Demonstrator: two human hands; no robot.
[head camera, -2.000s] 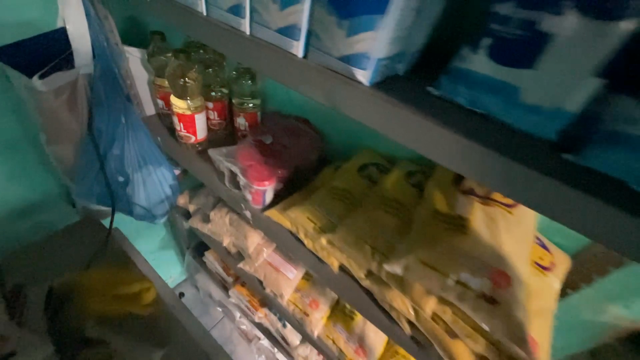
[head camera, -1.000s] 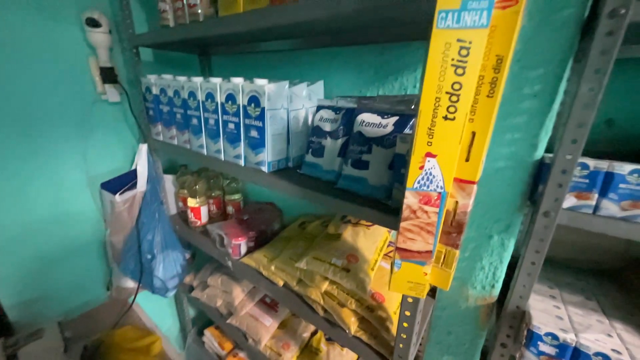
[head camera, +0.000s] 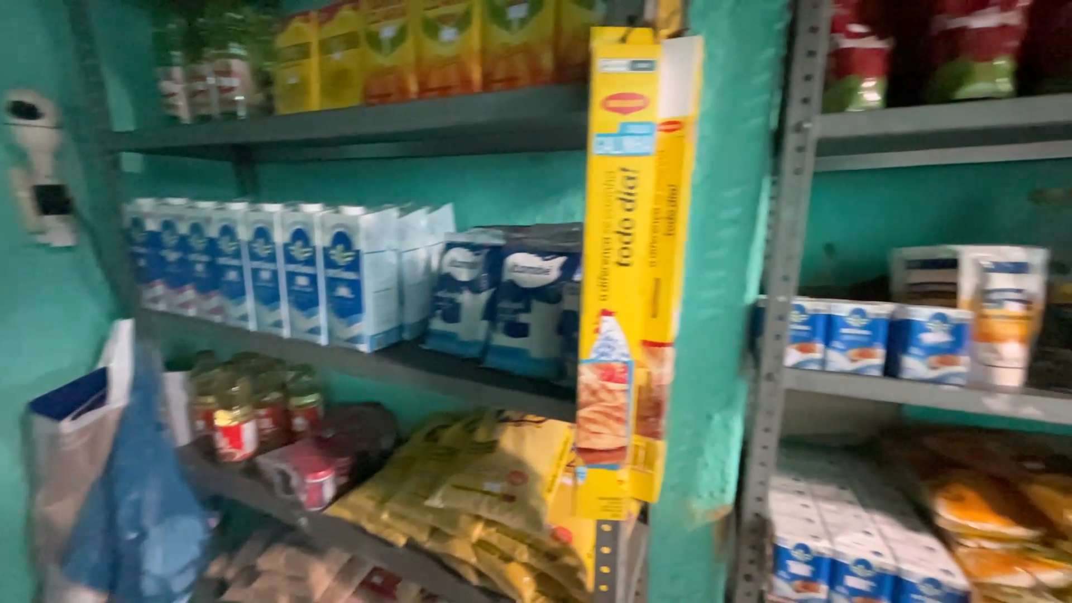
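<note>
Neither my left hand nor my right hand shows in the head view. Blue and white cartons (head camera: 360, 276) stand in a row on the middle shelf, beside blue pouches (head camera: 532, 306). Below them, glass bottles with red labels (head camera: 234, 423) stand left of a red-capped package (head camera: 318, 486) and stacked yellow bags (head camera: 494, 477). Yellow and orange packages (head camera: 448, 50) line the upper shelf. A tall yellow Maggi cardboard display (head camera: 615, 276) hangs at the front of the shelf's right end.
A blue plastic bag (head camera: 142, 494) hangs at the lower left, under a white wall device (head camera: 38, 159). Right of the green wall edge (head camera: 712, 276), a second metal shelf's perforated upright (head camera: 775, 335) stands by small blue and white cartons (head camera: 858, 335) and orange packages (head camera: 988, 511).
The view has swung up and to the right; the upper shelf goods and more of the second metal shelf now show. The shelved goods seen before have not plainly moved.
</note>
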